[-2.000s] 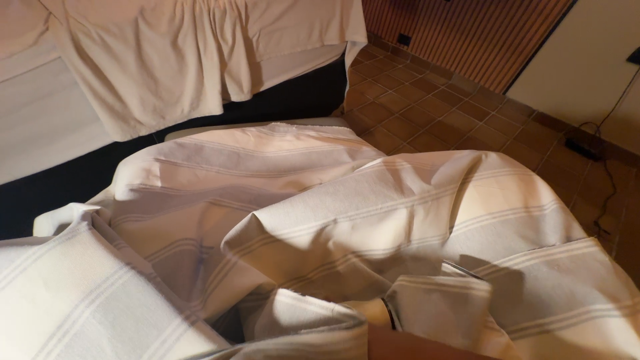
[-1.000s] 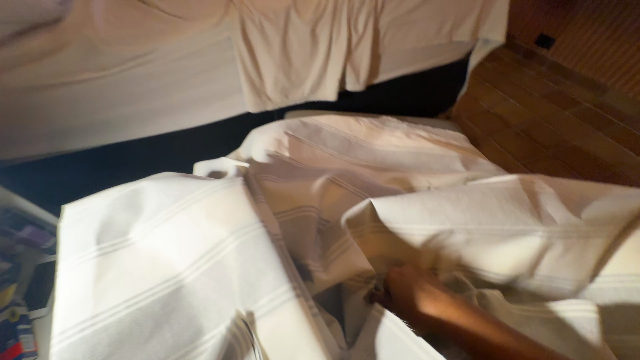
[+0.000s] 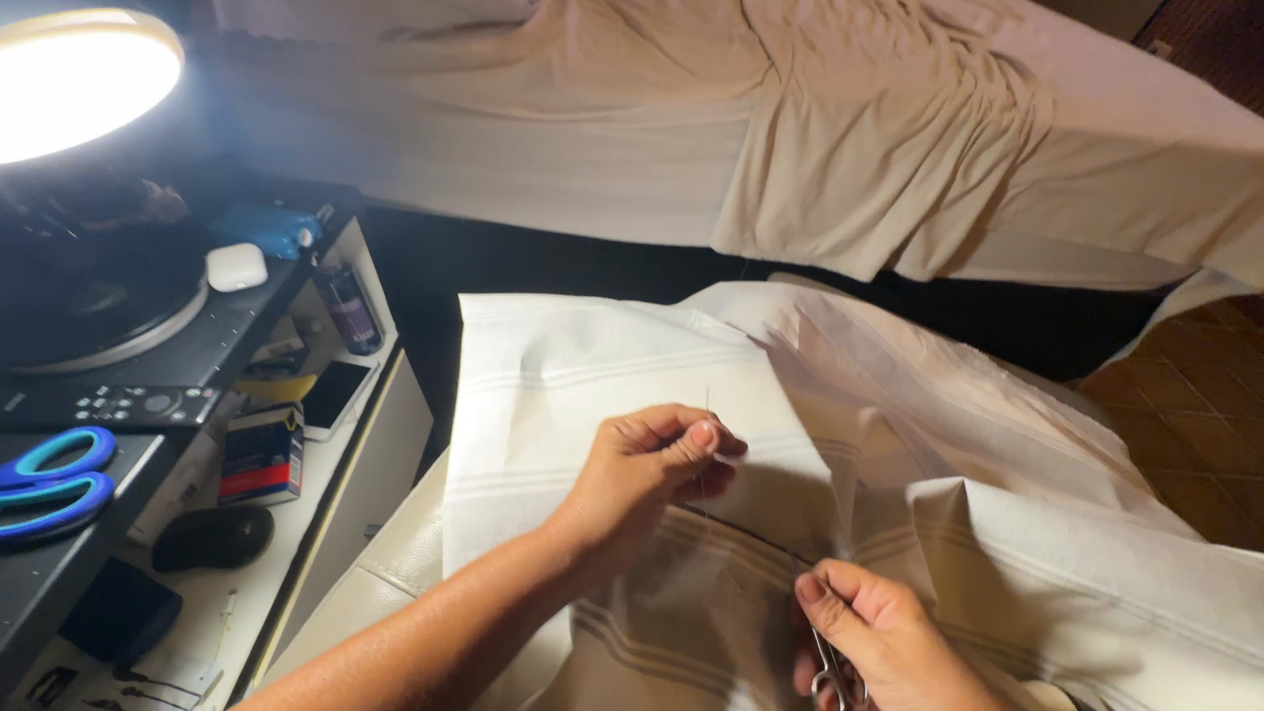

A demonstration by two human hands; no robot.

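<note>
My left hand (image 3: 667, 454) pinches a thin needle (image 3: 707, 398) upright between thumb and fingertips, above striped cream fabric (image 3: 612, 395). A fine thread hangs below those fingers. Lower right, my right hand (image 3: 869, 632) holds small metal scissors (image 3: 831, 681) with their handle loops pointing down; the hand hides much of them. A dark line, perhaps thread or the blades' shadow, runs from near the right fingertips toward the left hand. The striped fabric spreads in folds beneath and beyond both hands.
At left, a dark shelf unit holds blue-handled scissors (image 3: 59, 484), a remote control (image 3: 148, 405), a white earbud case (image 3: 236, 268) and a turntable (image 3: 89, 286). Below are a phone (image 3: 338, 397) and a computer mouse (image 3: 212, 538). A bright lamp (image 3: 89, 84) hangs above. A cloth-draped sofa (image 3: 592, 168) stands behind.
The view has swung left, bringing in the shelf unit and lamp. Both hands now show over the fabric, with the needle and small scissors in view.
</note>
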